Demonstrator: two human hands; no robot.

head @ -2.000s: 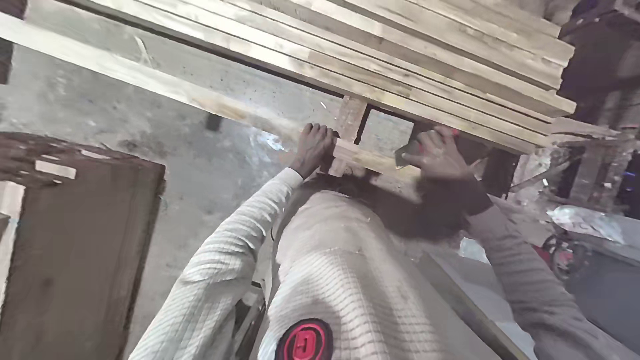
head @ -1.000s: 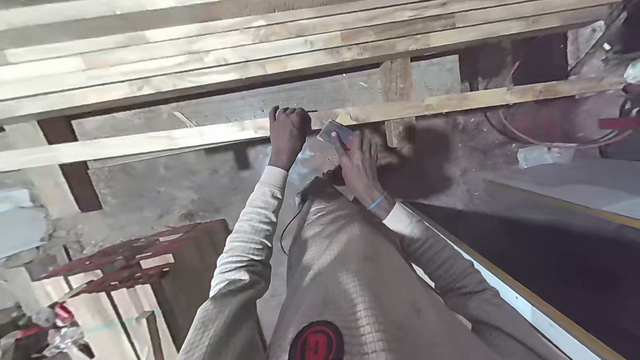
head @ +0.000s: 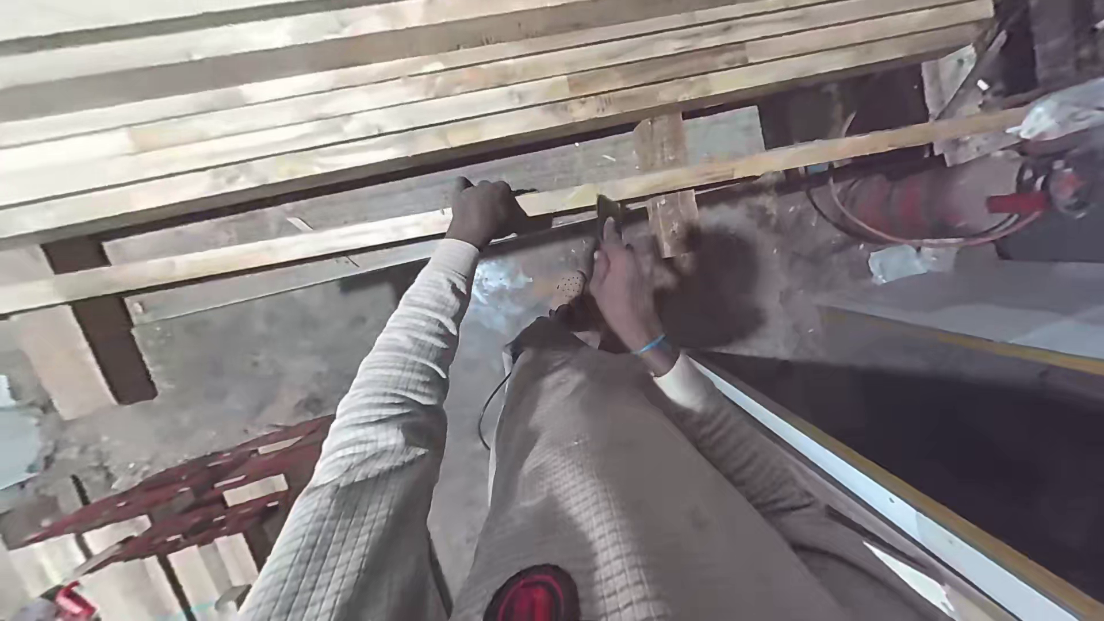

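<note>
A long, narrow wooden strip (head: 345, 235) crosses the view, slightly tilted, resting over wooden cross pieces. My left hand (head: 485, 211) is closed around this strip near the middle, with a thin dark thing, too blurred to name, sticking out by its fingers. Just to the right, my right hand (head: 623, 280) grips a small flat block (head: 609, 211), its kind unclear, held on edge against the strip's near side. The wrist of that hand bears a blue band. Beyond the strip lies a row of long wooden battens (head: 517, 99), side by side.
A wooden cross piece (head: 662, 147) passes under the strip. Dark red slatted pieces (head: 207, 487) lie at the lower left. A red cylinder (head: 940, 198) with a hose is at the right, near a plastic bag (head: 1065, 110). A dark panel with a pale edge (head: 828, 440) stands at lower right.
The small block in my right hand was flatter a second ago and now stands on edge against the strip. My left hand stays on the strip. The view has turned since the oldest frame.
</note>
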